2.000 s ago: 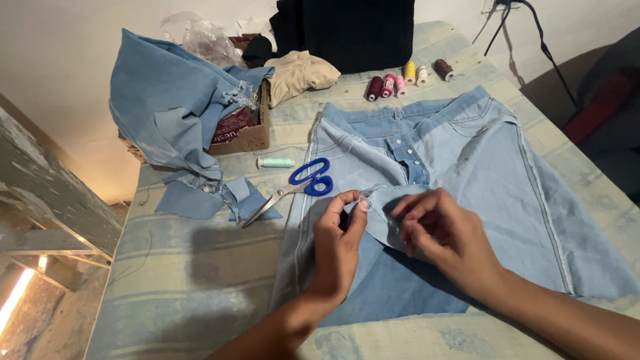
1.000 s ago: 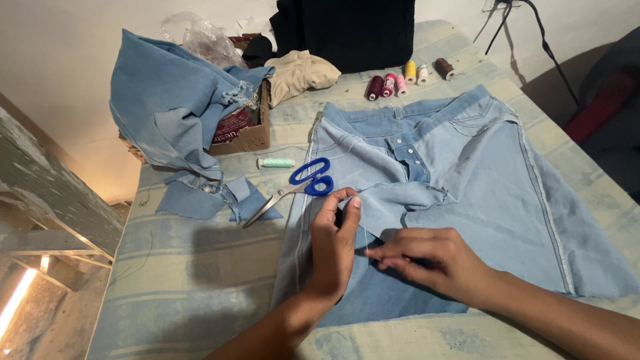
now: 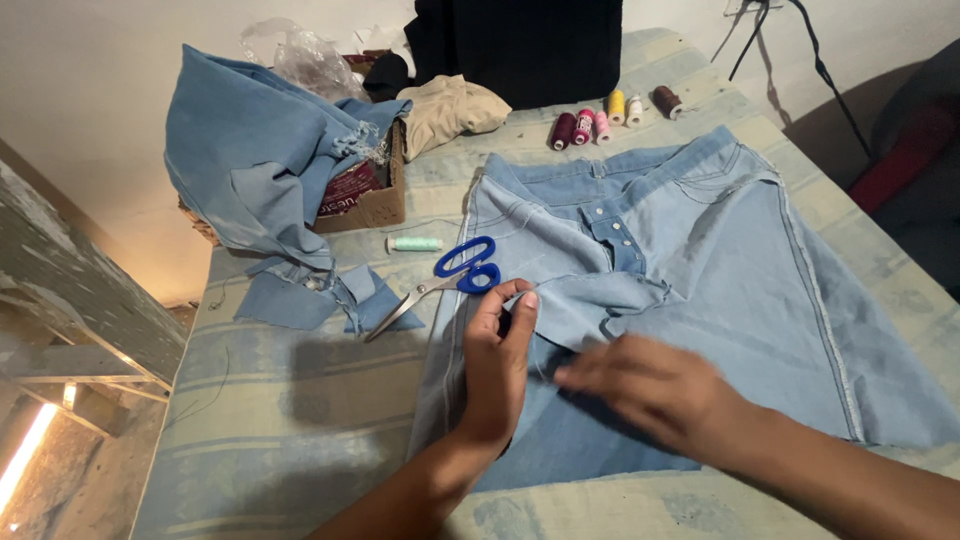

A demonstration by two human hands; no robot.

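A light-blue denim garment [image 3: 720,300] with a button fly lies spread on the table, its seams showing. My left hand [image 3: 502,352] pinches the raised edge of a denim flap [image 3: 592,296] between thumb and fingers. Just right of it and lower, my right hand [image 3: 645,382] is blurred, its fingertips drawn together near a pale thread [image 3: 540,364] that hangs from the flap. Whether those fingers hold the thread or a needle cannot be made out. Scissors with blue handles [image 3: 466,266] rest partly on the garment's left edge, blades toward the lower left.
A mint thread spool [image 3: 416,244] lies beyond the scissors. At the back are several thread spools [image 3: 583,127] and a black object [image 3: 517,52]. A cardboard box [image 3: 382,206] at the left holds draped denim [image 3: 247,142]; beige cloth [image 3: 450,112] lies beside it. Denim scraps [image 3: 292,300] lie in front.
My right hand first moved down from the flap, away from my left hand, and is now blurred in motion. My left hand keeps its pinch on the flap. The scissors have stayed put.
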